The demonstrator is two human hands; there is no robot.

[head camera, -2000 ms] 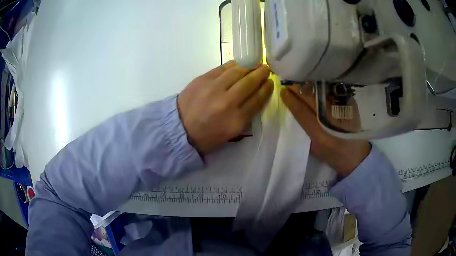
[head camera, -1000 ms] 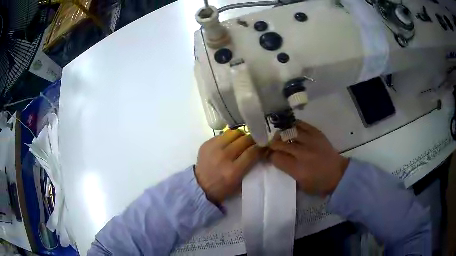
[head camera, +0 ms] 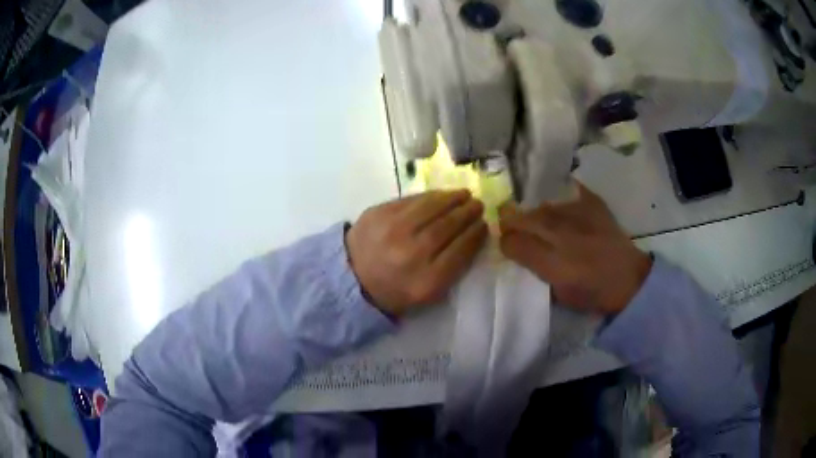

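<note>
A white fabric piece (head camera: 497,331) runs from the yellow-lit needle area down over the table's front edge, with a lengthwise fold or seam line. The cream sewing machine head (head camera: 483,80) stands above it and hides part of the needle area. My left hand (head camera: 416,250) lies flat with its fingertips on the cloth left of the lit spot. My right hand (head camera: 577,250) lies on the cloth's right side, fingers pressing near the same spot. Both hands hold the cloth down. The needle itself cannot be made out.
A flat black rectangle, possibly a phone (head camera: 696,165), lies on the machine bed at right. A printed ruler scale (head camera: 367,371) runs along the front table edge. A blue tray (head camera: 40,304) and white strips (head camera: 67,215) are at the left. Brown cardboard stands at the lower right.
The view has shifted and tilted between frames, so the machine head shows from different angles. Both hands remain on the cloth near the needle area. The lit spot shows more openly now.
</note>
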